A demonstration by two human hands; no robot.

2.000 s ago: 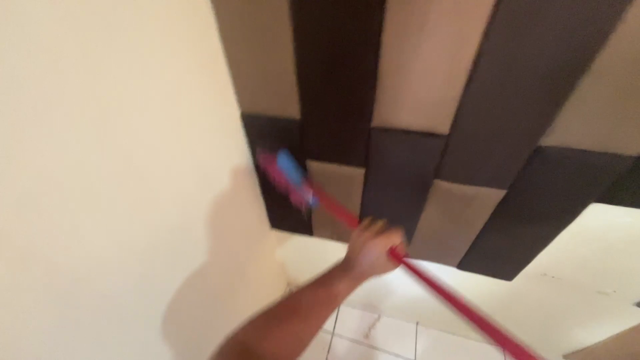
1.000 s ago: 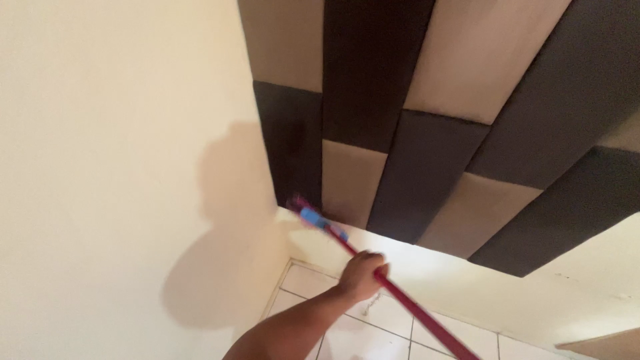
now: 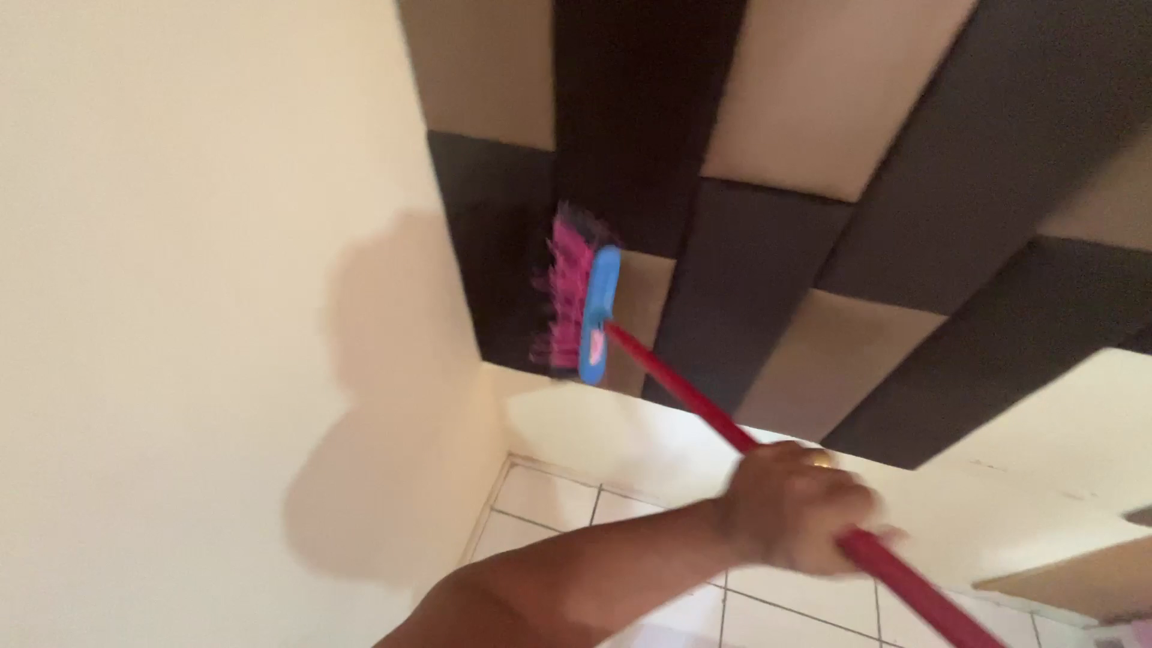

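My left hand, with a ring on one finger, is closed around the red handle of a broom. The handle slants from the lower right up to the blue broom head. Pink and dark bristles, somewhat blurred, point left and lie over the dark and brown padded wall panels near the room's corner. Whether every bristle touches the panels cannot be told. My right hand is out of view, and the handle's lower end is cut off by the frame.
A plain cream wall bearing shadows stands at the left and meets the panelled wall in a corner. White floor tiles show below. At the lower right is the edge of a flat brown surface.
The broom head has moved up the panels from their lower edge near the corner and turned, so its bristles show more. My left hand keeps its hold on the handle.
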